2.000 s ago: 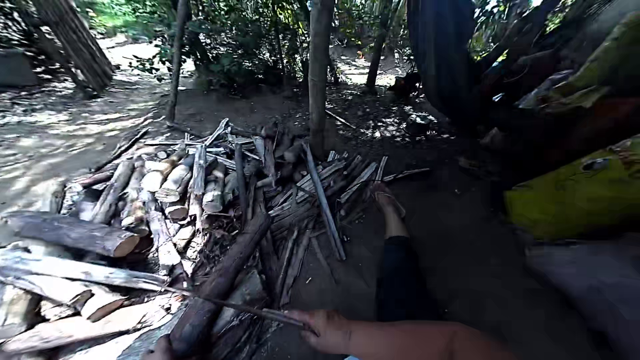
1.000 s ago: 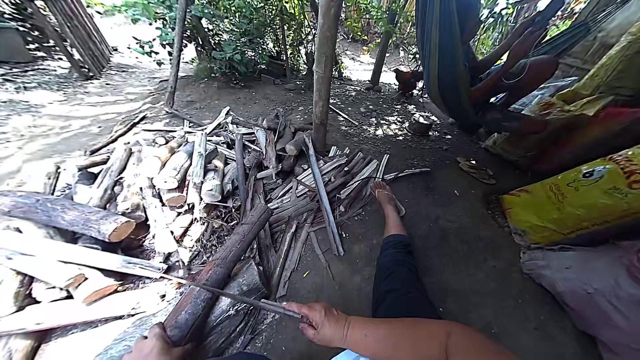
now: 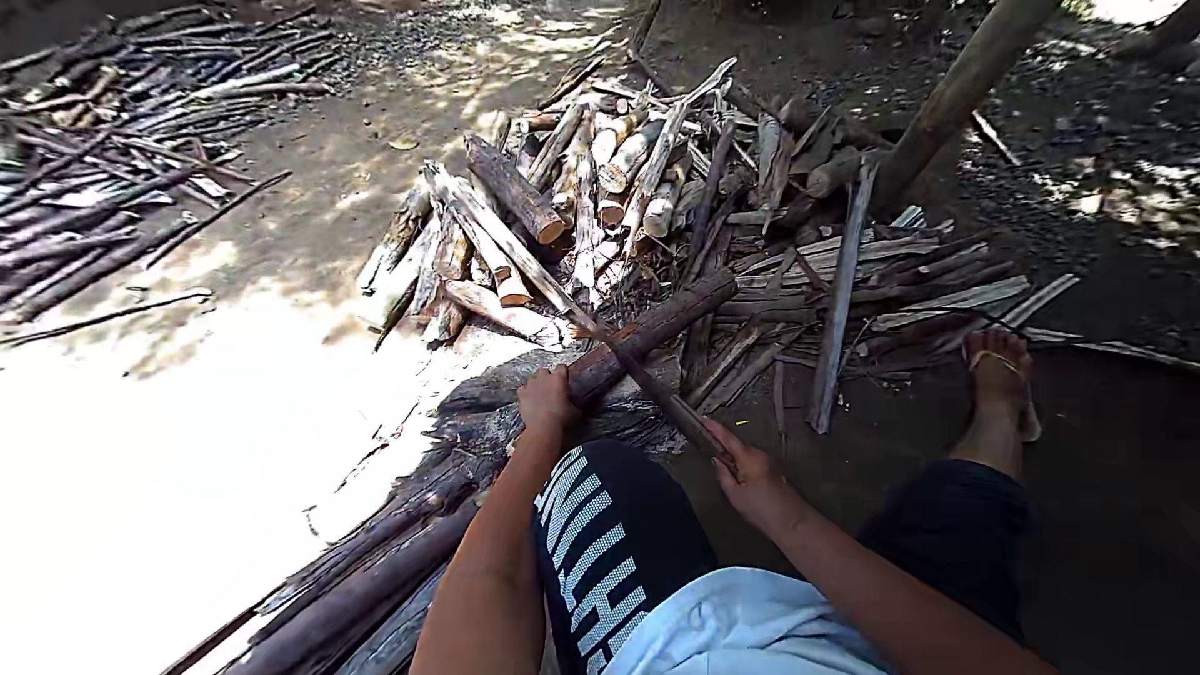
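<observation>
A dark round log (image 3: 689, 302) lies slantwise over a thicker, weathered log (image 3: 497, 389) in front of me. My left hand (image 3: 547, 398) grips the round log's near end. In my right hand (image 3: 750, 469) is the handle of a long, narrow, dark-bladed tool (image 3: 647, 380), perhaps a machete. Its blade crosses the round log and points up and left, its tip near the split wood. Whether the blade touches the log I cannot tell.
Cut firewood (image 3: 609, 173) is heaped beyond the log, with split sticks (image 3: 900, 272) to the right. A wooden post (image 3: 956, 103) stands behind them. A branch pile (image 3: 112, 159) lies at far left. Long logs (image 3: 375, 581) run beside my left leg. My foot (image 3: 998, 375) is at right.
The view has swung left and down, so the hammock and yellow sack seen earlier are out of sight. Both hands keep their holds on the log and the tool.
</observation>
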